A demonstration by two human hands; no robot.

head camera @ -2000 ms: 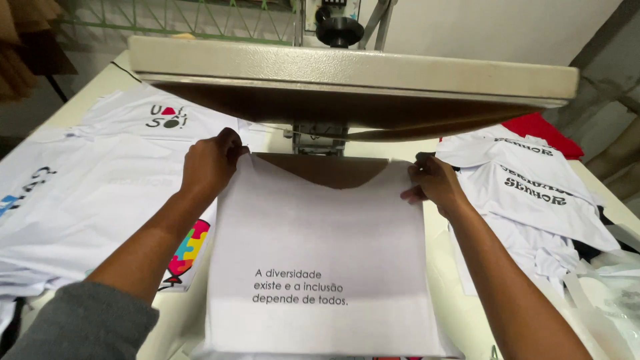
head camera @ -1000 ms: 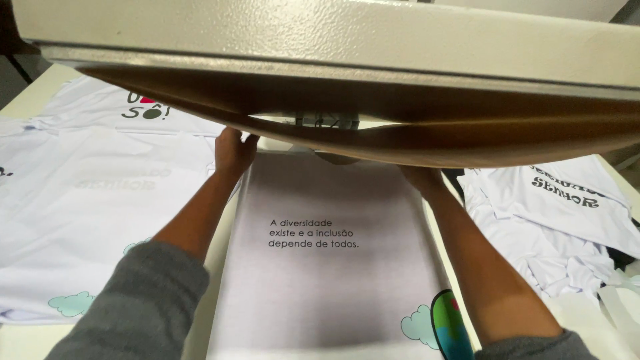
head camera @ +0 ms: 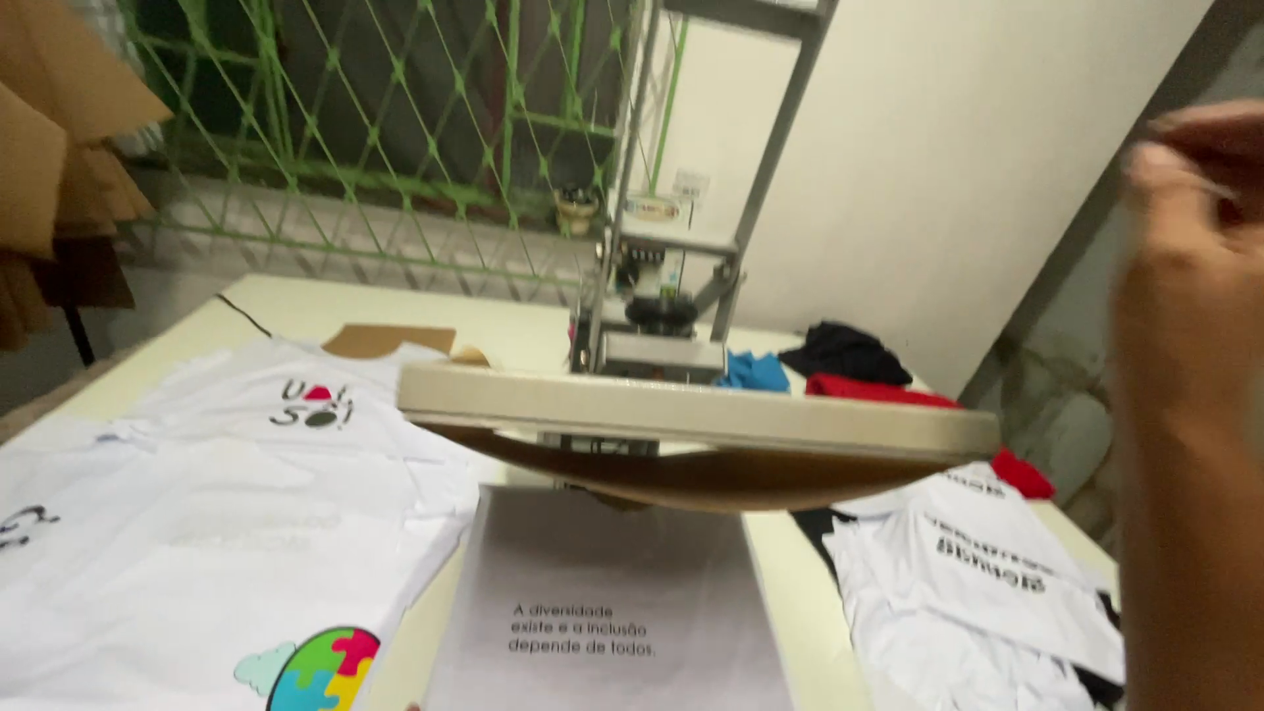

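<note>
A white T-shirt with printed black text (head camera: 612, 573) lies over the lower plate of a heat press. Above it the press's raised upper platen (head camera: 691, 410) hangs, with a brown sheet sagging beneath it. My right hand (head camera: 1200, 188) is raised at the right edge, away from the shirt and the press; its fingers are bent and blurred, and whether they hold something is unclear. Of my left hand only what looks like a fingertip (head camera: 414, 707) shows at the bottom edge, beside the shirt's left side; the rest is out of view.
White printed T-shirts (head camera: 296, 494) are spread on the left of the pale table (head camera: 286, 301). More white shirts (head camera: 968, 583) are piled at the right, near red cloth (head camera: 879, 388) and black cloth (head camera: 849, 353). The press's metal frame (head camera: 780, 128) rises behind, before a green window grille (head camera: 395, 109).
Both hands have left the shirt's upper corners; the right one is now raised at the right, the left mostly out of view. The view has tilted up and shows more of the room.
</note>
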